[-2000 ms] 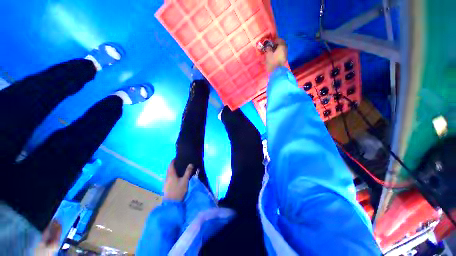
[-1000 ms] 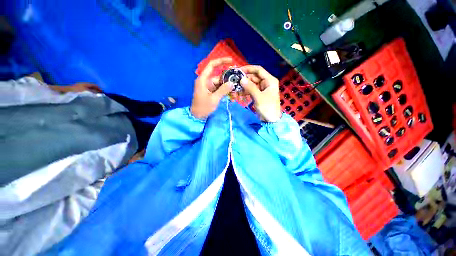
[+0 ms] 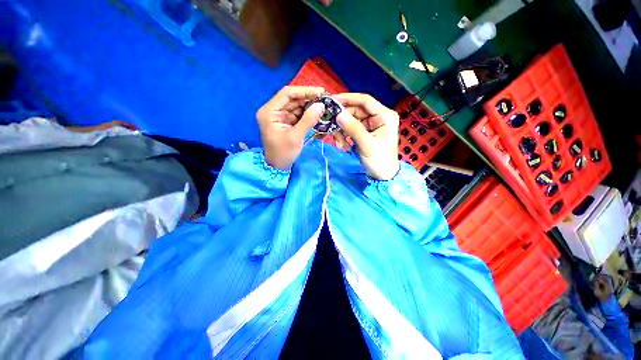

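A small round motor-like part (image 3: 325, 115), dark with silvery metal, is held up in front of my chest between the fingertips of both hands. My left hand (image 3: 287, 126) grips its left side, with the thumb on its face. My right hand (image 3: 370, 132) grips its right side with thumb and fingers. The fingers hide parts of its rim. An orange-red compartment tray (image 3: 555, 140) with several dark round parts in its pockets lies at the right on the green bench (image 3: 372, 35).
More orange-red trays stand low at the right (image 3: 516, 271) and behind my hands (image 3: 422, 130). A white bottle (image 3: 472, 40), dark cables and a white box (image 3: 597, 228) are at the right. A person in a grey-white smock (image 3: 91, 204) is close at the left.
Since one second ago, the part has turned and tilted slightly between my fingertips. Two seconds ago my right hand held a part by an orange tray and my left hand rested on my leg.
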